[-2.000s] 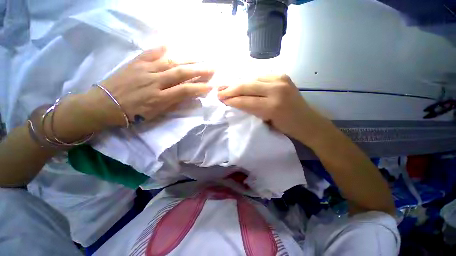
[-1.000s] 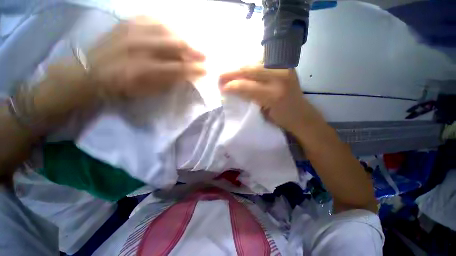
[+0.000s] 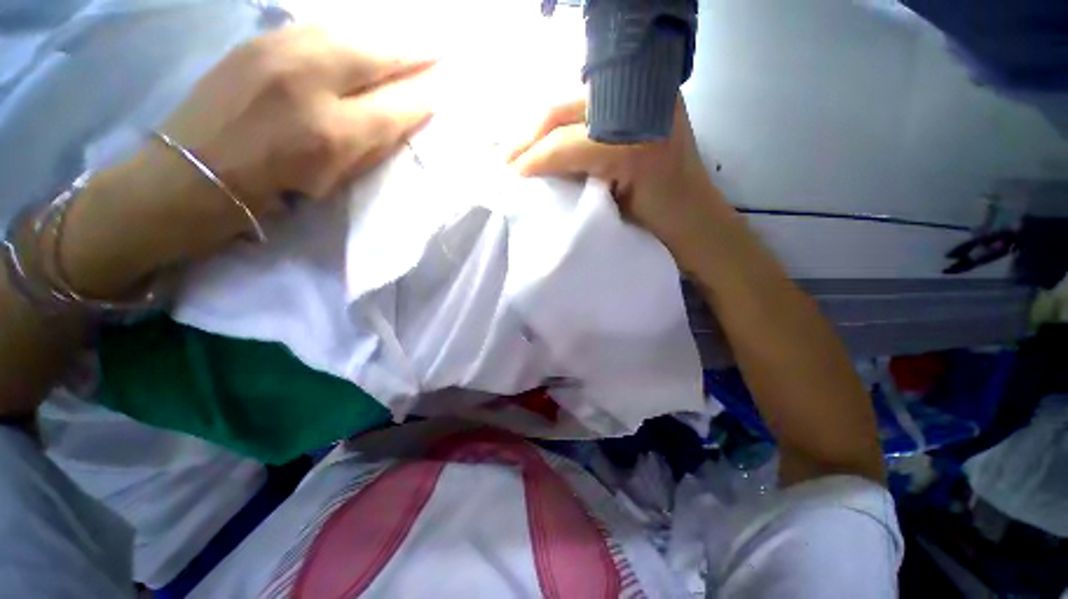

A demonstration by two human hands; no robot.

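A white garment piece [image 3: 457,293] lies bunched under both hands and hangs over the table's front edge. A green fabric part [image 3: 228,392] hangs at its left, and a small red fabric part [image 3: 535,404] shows at its lower edge. My left hand [image 3: 293,111] holds the cloth at the upper left, fingertips at the glare. My right hand [image 3: 627,158] pinches the cloth just below the dark grey ribbed knob [image 3: 635,88], which partly covers it. Strong glare hides the needle area and the cloth between the fingertips.
The white machine table [image 3: 843,140] extends right. Dark thread snips [image 3: 981,249] lie at its right side. A grey ruler strip [image 3: 855,307] runs along the front edge. A blue plastic crate [image 3: 937,415] with red and white pieces is below right. White cloth [image 3: 70,88] spreads at the upper left.
My left hand has moved up and left, drawing apart from my right hand. The cloth between them is rearranged, and more of the green part shows. My right hand is slightly higher in view.
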